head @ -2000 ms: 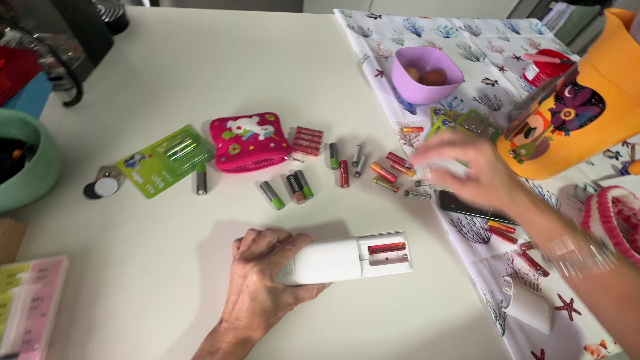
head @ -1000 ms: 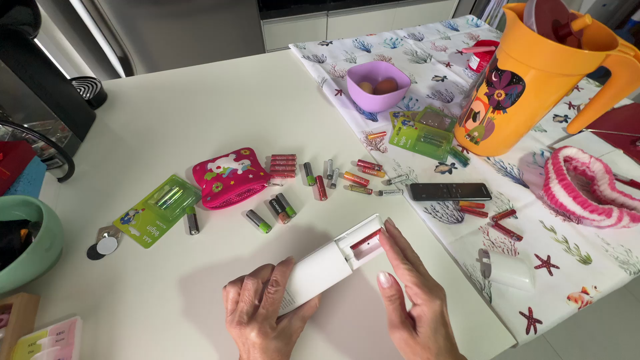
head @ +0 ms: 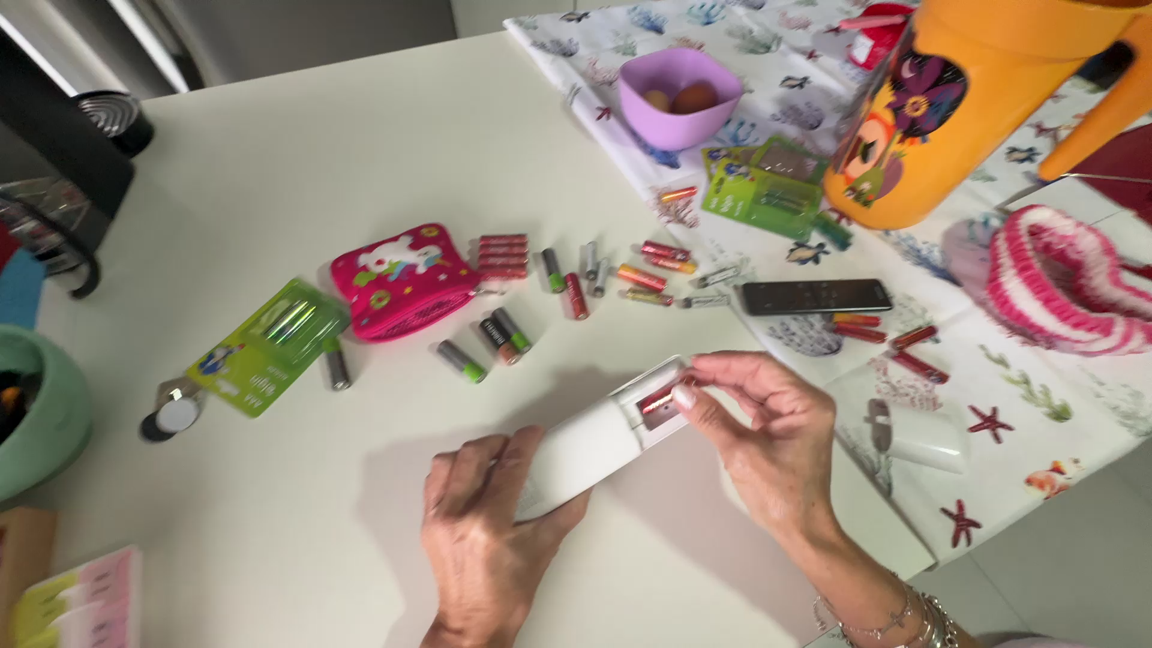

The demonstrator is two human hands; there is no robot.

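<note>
My left hand (head: 495, 522) grips the closed end of a white plastic battery-powered device (head: 580, 454), its back turned up. Inside its uncovered compartment lies a red battery (head: 659, 401). The thumb and fingertips of my right hand (head: 760, 432) pinch together at the compartment's far end; whether a battery is between them is hidden. Loose AA and AAA batteries lie beyond, among them a red one (head: 576, 296) and a black one (head: 499, 341). A white cover (head: 927, 436) rests on the patterned cloth at right.
A pink zip pouch (head: 400, 283), a green battery pack (head: 270, 346), a black remote control (head: 816, 296), a purple bowl (head: 679, 99) with round items, an orange pitcher (head: 945, 108) and a pink-white knitted band (head: 1035, 279) surround the work. A green bowl (head: 40, 414) stands at left.
My right hand has come from over the loose batteries to the device's compartment. The device, level two seconds ago, is now tilted up to the right. The view has shifted.
</note>
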